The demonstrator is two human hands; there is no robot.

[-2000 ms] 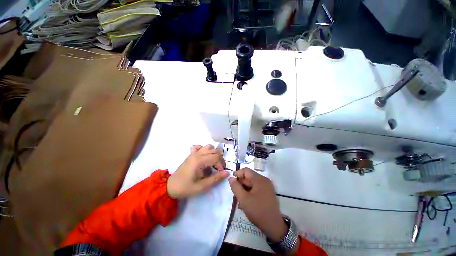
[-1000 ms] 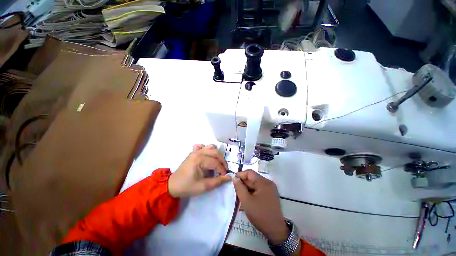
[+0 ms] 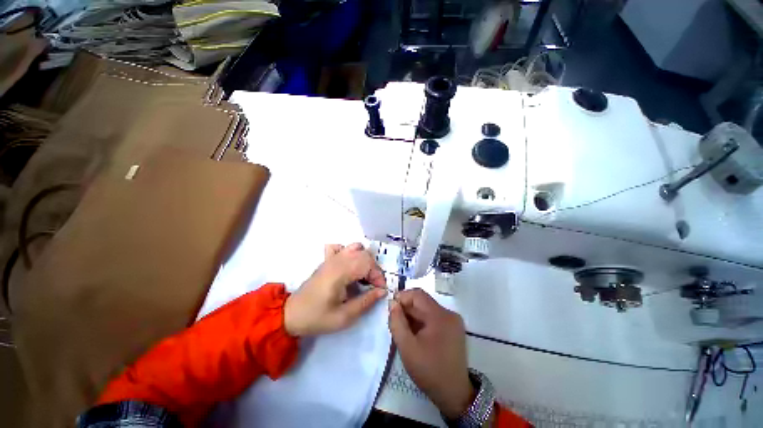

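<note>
My left hand and my right hand meet just in front of the presser foot. The thumb and forefinger of each hand are pinched together at the edge of the white lining. What the fingertips pinch is too small to make out, lining edge or thread. The lining lies under my left hand and forearm, its curved edge running down toward the front of the table. The sewing machine stands over the work, its needle area lit.
A stack of brown work pieces lies at left, with a small white label on top. Bundled cut pieces are behind left. Scissors or snips with black cord lie at right. A ruler scale runs along the front edge.
The camera view has shifted slightly, so the machine appears a little further right. Both hands stay pinched at the same place by the presser foot, with only small finger movements.
</note>
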